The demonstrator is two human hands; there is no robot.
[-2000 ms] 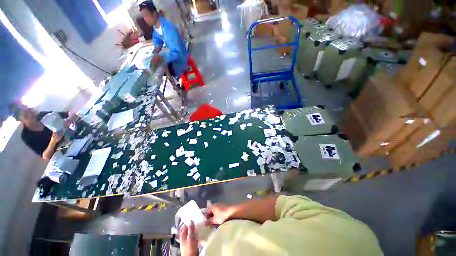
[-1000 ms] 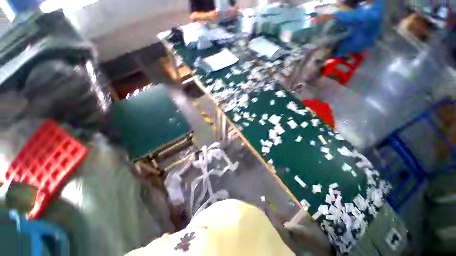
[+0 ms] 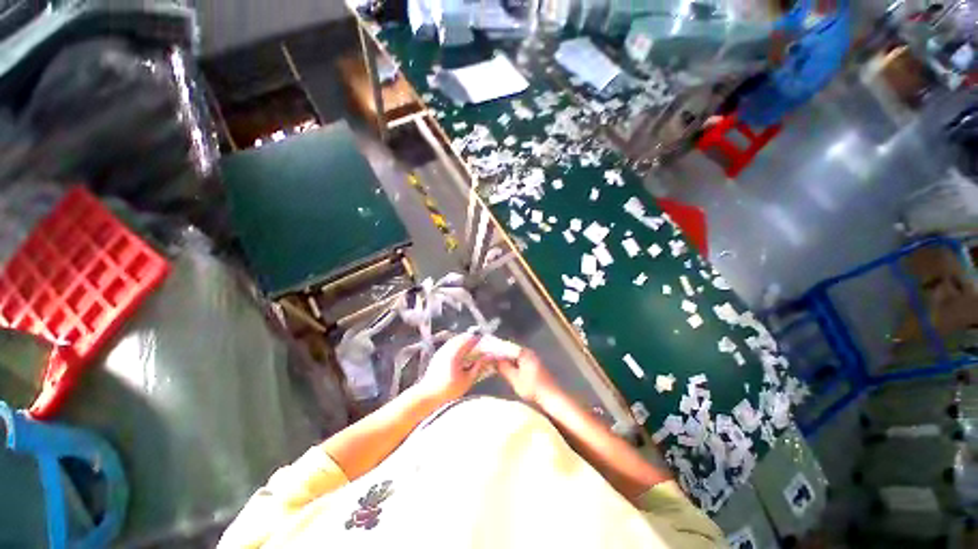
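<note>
My left hand (image 3: 455,362) and my right hand (image 3: 521,372) are close together in front of my chest. Both hold a small white item (image 3: 495,347) between them; its exact shape is blurred. White strips (image 3: 432,302) hang in a tangled heap just beyond my hands, beside a small green-topped table (image 3: 311,209). The long green workbench (image 3: 601,290) runs to the right of my hands, with many small white scraps (image 3: 708,429) scattered on it.
A red plastic basket (image 3: 80,268) and a blue stool (image 3: 70,477) are at left by plastic-covered goods (image 3: 204,386). A blue trolley (image 3: 847,332) stands at right near grey-green boxes (image 3: 799,488). A person in blue (image 3: 799,59) sits beyond the bench by a red stool (image 3: 738,145).
My view has turned left from the bench end toward the small green table. My hands, out of view one second ago, now show together at the white item.
</note>
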